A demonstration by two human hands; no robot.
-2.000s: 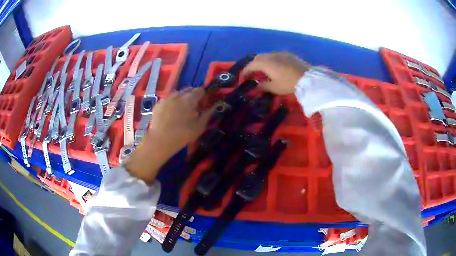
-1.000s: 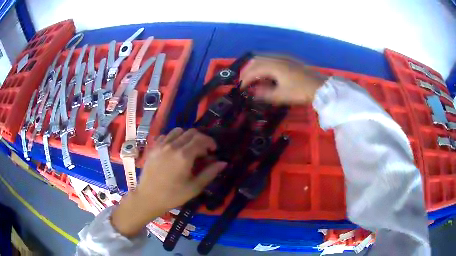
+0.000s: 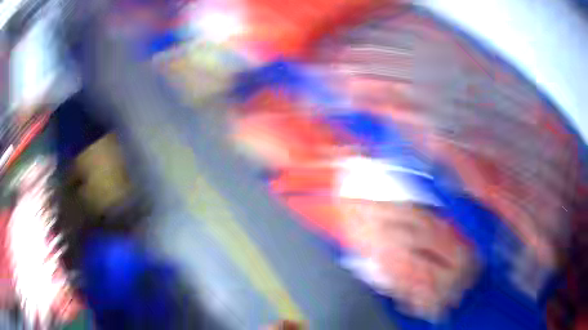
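The whole head view is strongly smeared by motion. Grey-strap watches (image 3: 451, 84) show as a streaked grey mass on a red-orange tray at the upper right. More red-orange tray surface (image 3: 277, 26) shows at the top. Neither my left hand nor my right hand can be made out. A small brownish patch at the bottom edge is too blurred to name. No black-strap watches can be told apart.
A blue rack edge (image 3: 477, 225) runs diagonally at the right, with blurred red, white and pinkish items below it. The grey aisle has a yellow floor line (image 3: 225, 238). Brown (image 3: 103, 171) and blue (image 3: 119, 264) blurred shapes are at left.
The view has swung left and tilted, bringing the aisle to the middle. The grey-strap watches have shifted to the upper right. Both hands and the black-strap watches are no longer visible.
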